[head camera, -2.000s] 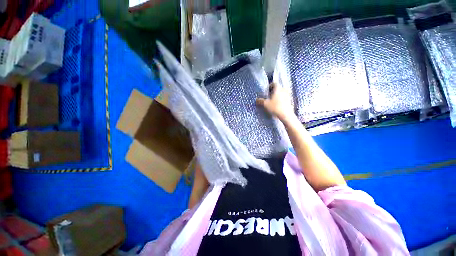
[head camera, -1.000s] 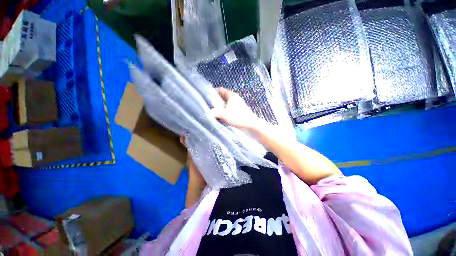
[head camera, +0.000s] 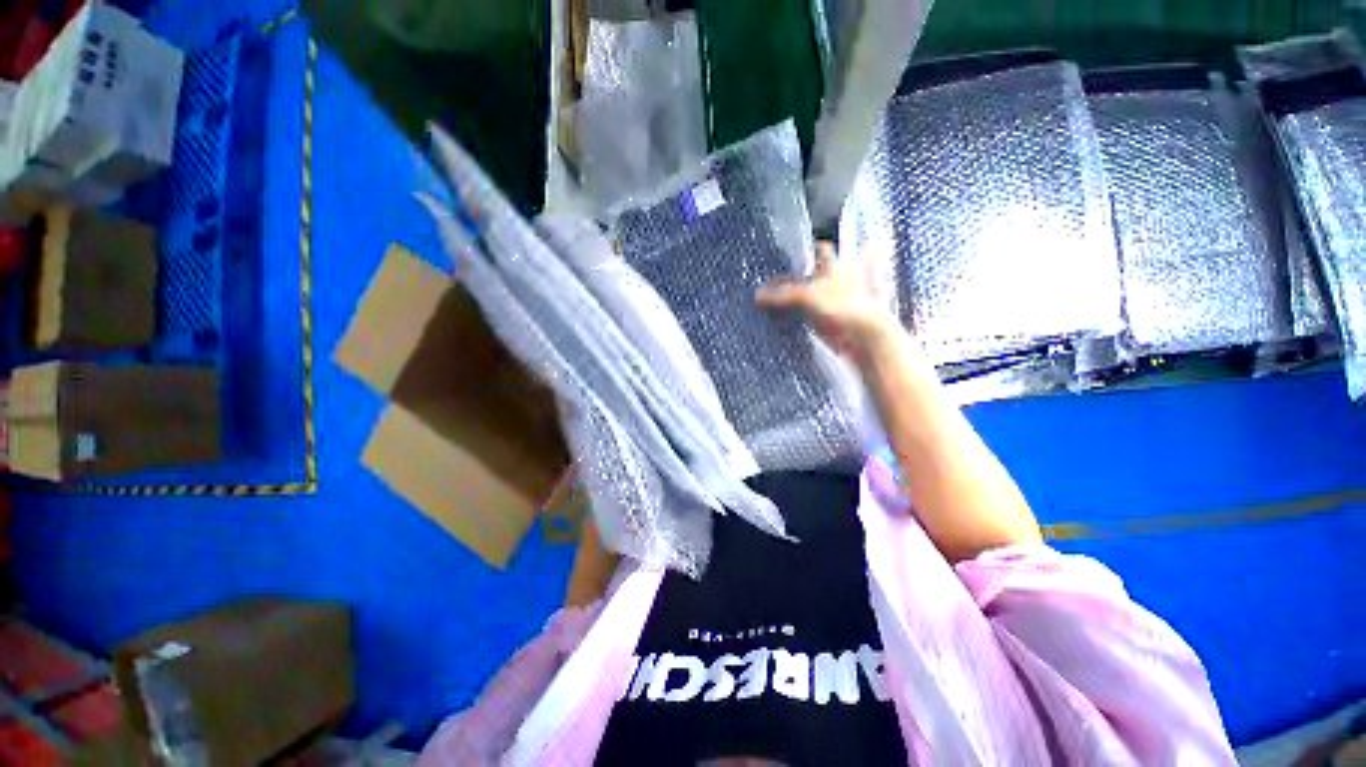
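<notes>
Several bubble-wrapped panels (head camera: 599, 352) form a slanted, fanned stack against my left arm. My left hand is hidden behind this stack; only part of the forearm shows below, and the stack is held up on that side. Another bubble-wrapped dark panel (head camera: 727, 307), with a small white and purple label near its top, lies beside the stack at the bench end. My right hand (head camera: 839, 304) is at this panel's upper right edge, fingers partly spread over it; whether it grips the edge is unclear.
Overlapping bagged panels (head camera: 996, 217) line the bench at right. A pale post (head camera: 866, 98) rises near my right hand. An open carton (head camera: 457, 412) stands on the blue floor at left. Closed cartons (head camera: 240, 674) and a pale box (head camera: 93, 105) are farther left.
My right hand was at the panel edge, moved onto the slanted stack, and is now back at the right edge of a panel. The labelled panel now shows where an unlabelled one lay.
</notes>
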